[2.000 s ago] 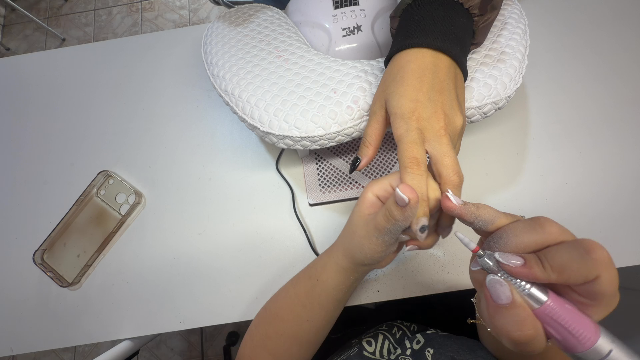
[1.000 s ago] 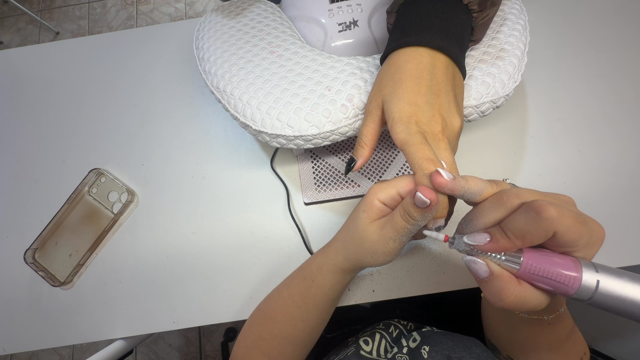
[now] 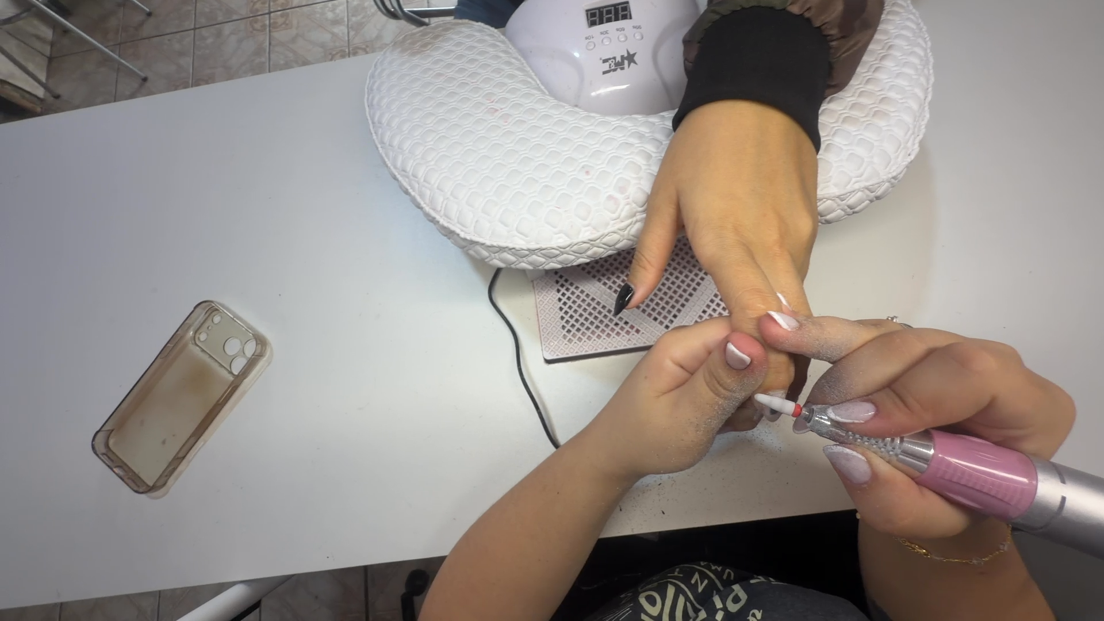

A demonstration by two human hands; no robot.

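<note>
My right hand (image 3: 940, 405) grips a pink and silver electric nail drill (image 3: 979, 473). Its white tapered bit (image 3: 779, 404), with a red band, is at a fingernail of another person's hand (image 3: 750, 190); whether they touch is unclear. My left hand (image 3: 690, 392) holds that person's fingers from the left, thumb on top, with dust on its skin. My right index finger rests on the same fingers. The person's thumb bears a pointed black nail (image 3: 624, 298). Their wrist, in a black cuff (image 3: 750, 69), lies over a white quilted cushion (image 3: 517, 164).
A white nail lamp (image 3: 608, 78) stands behind the cushion. Below the cushion is a perforated dust collector grille (image 3: 595, 319), with a black cable (image 3: 517, 345) beside it. A clear phone case (image 3: 177, 397) lies on the white table (image 3: 345, 483) at left. Dust specks lie near the front edge.
Since two seconds ago, the drill has moved left and its bit has come to the fingernail. My left hand keeps its hold on the person's fingers.
</note>
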